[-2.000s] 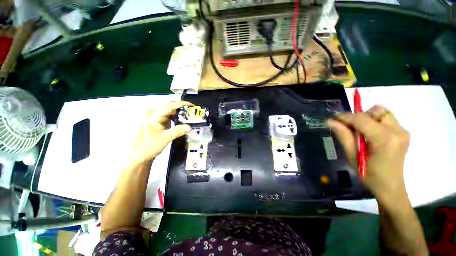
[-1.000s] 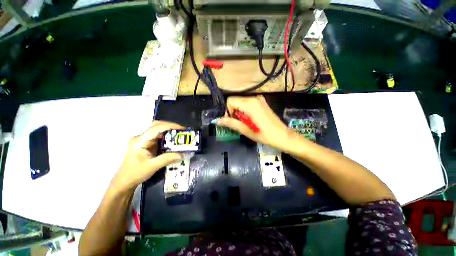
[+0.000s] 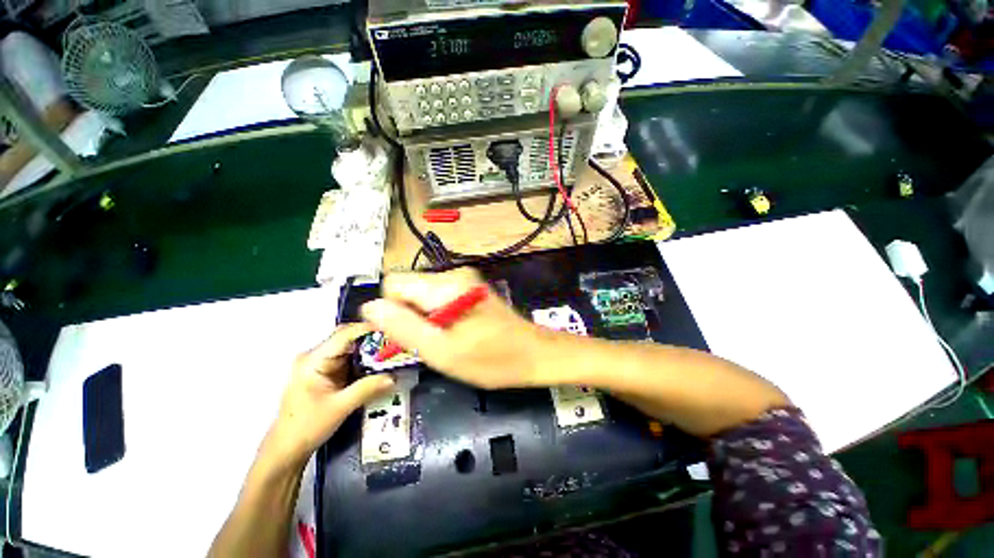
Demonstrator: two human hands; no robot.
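My left hand (image 3: 316,398) holds a small charger circuit board (image 3: 376,349) between thumb and fingers, just above the left socket strip (image 3: 386,420) on the black fixture panel (image 3: 436,496). My right hand (image 3: 469,332) is closed on a red pen-shaped tool (image 3: 458,308) and lies over the board. The tool's red tip shows on the board; my right fingers hide part of the board. A right socket strip (image 3: 578,405) is partly covered by my right forearm. Whether my right hand also holds the black lead is hidden.
Stacked instruments (image 3: 491,82) with lit digits stand behind on a wooden board (image 3: 480,227), with black and red leads and a red clip (image 3: 441,216). A phone (image 3: 104,417) lies on the left white sheet. A white charger (image 3: 906,259) lies at right. Small units are on the green belt.
My right hand has moved left from over the panel's middle to the board, with the red tool. The left hand still holds the board. The view has tilted up, showing the instrument display.
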